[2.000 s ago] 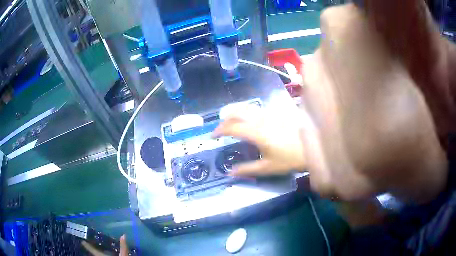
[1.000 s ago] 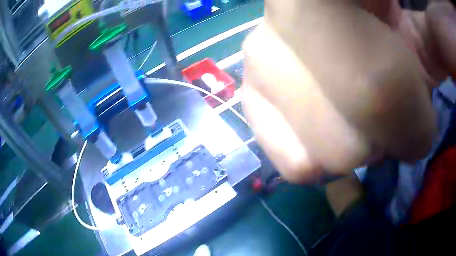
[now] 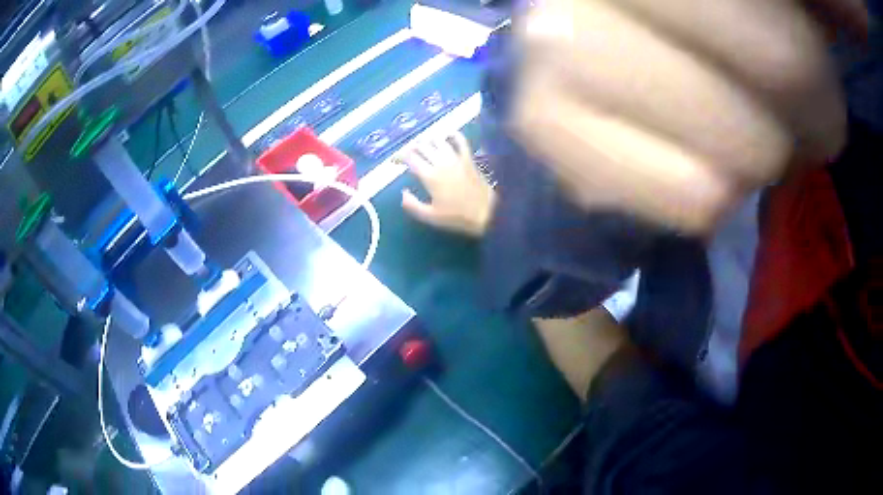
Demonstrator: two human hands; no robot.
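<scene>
A grey module [image 3: 250,382] with three round parts lies on the pale fixture of the dispensing machine [image 3: 349,300], below two syringes [image 3: 136,184] with green caps. The hand I take as my right hand [image 3: 450,189] is open, palm down and fingers spread, beside a row of round-spoked units [image 3: 402,126] on the belt. Its wrist passes behind dark cloth or a dark object. A large blurred hand [image 3: 668,106] with curled fingers fills the upper right, close to the camera. I cannot tell whether it is my left hand or whether it holds anything.
A red bin [image 3: 305,169] with white items stands behind the machine. A white hose loops around the machine. A red knob [image 3: 414,353] is at its front right corner. A blue bin [image 3: 283,34] stands farther back. A bare forearm [image 3: 581,348] and dark sleeve are at lower right.
The view has swung right. The open hand was over the fixture two seconds ago and is now by the belt. The module there now shows a different face. The large blurred hand has moved up.
</scene>
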